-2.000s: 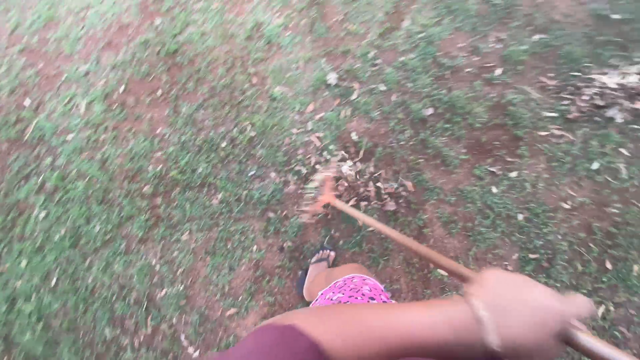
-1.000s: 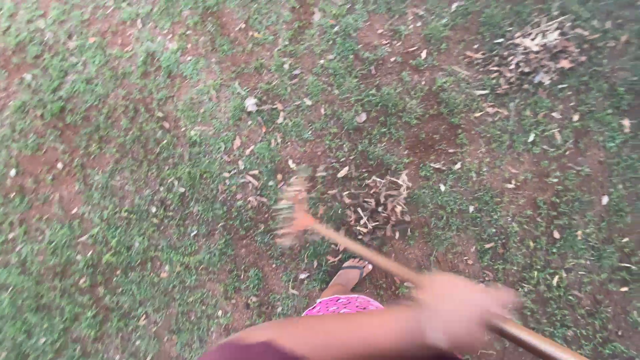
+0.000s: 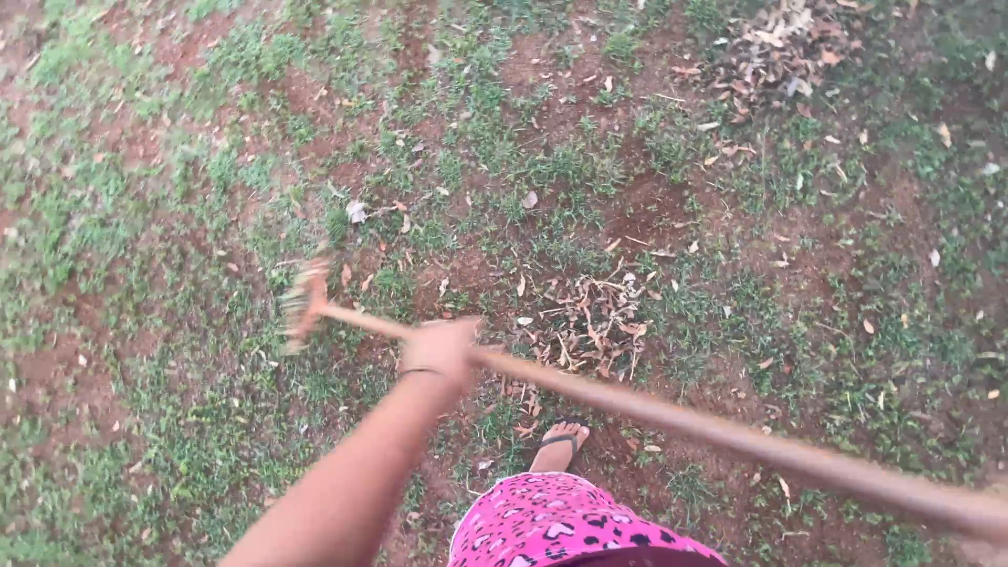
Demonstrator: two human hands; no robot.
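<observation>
My left hand (image 3: 442, 348) reaches in from the lower left, a thin dark band at its wrist, and grips the long wooden handle (image 3: 630, 405) of a rake. The rake's orange head (image 3: 305, 303), blurred by motion, is over the grass to the left of that hand. At the lower right edge, a blurred part of my right hand (image 3: 980, 547) is around the upper part of the handle; most of it is cut off. A small pile of dry leaves and twigs (image 3: 602, 323) lies just above the handle, to the right of my left hand.
A larger pile of dry leaves (image 3: 787, 51) is at the upper right. Patchy grass and reddish soil (image 3: 646, 197) spread all around, with scattered leaves. My foot in a dark flip-flop (image 3: 561, 445) stands below the small pile, beside pink patterned clothing (image 3: 551, 520).
My left hand has moved left along the handle, nearer to the rake's head. The rake's head has moved left, away from the small leaf pile.
</observation>
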